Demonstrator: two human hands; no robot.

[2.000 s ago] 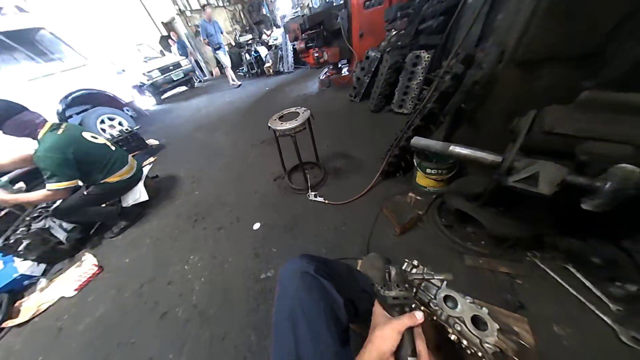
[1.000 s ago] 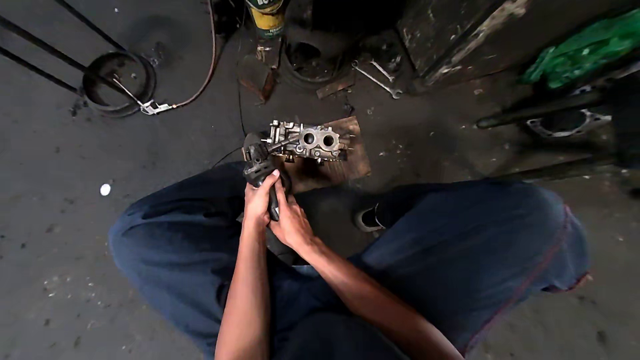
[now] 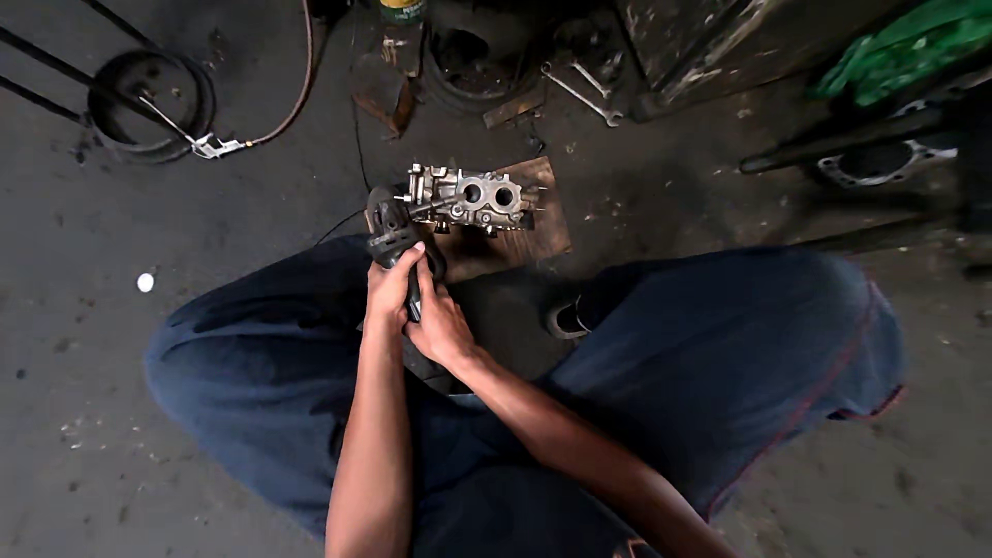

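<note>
Both my hands are on a dark angle grinder (image 3: 394, 232). My left hand (image 3: 389, 291) wraps its body near the head, and my right hand (image 3: 442, 322) closes round the body and rear handle from the right. The grinder's head lies by the left end of a metal carburetor-like casting with two round bores (image 3: 487, 195). Whether the disc touches the casting cannot be told. Beneath the casting is a wooden board (image 3: 535, 242) on the floor, between my legs.
An air blow gun (image 3: 217, 146) on a hose lies by a stand's ring base (image 3: 203, 97) at upper left. Two wrenches (image 3: 581, 94), a metal strip (image 3: 513, 110) and a bucket (image 3: 403, 11) are ahead. Green plastic (image 3: 914, 48) and a ring-shaped metal part (image 3: 872, 174) are at right.
The view has swung down from the wider workshop to my lap. Both hands keep their hold on the grinder between the last two frames.
</note>
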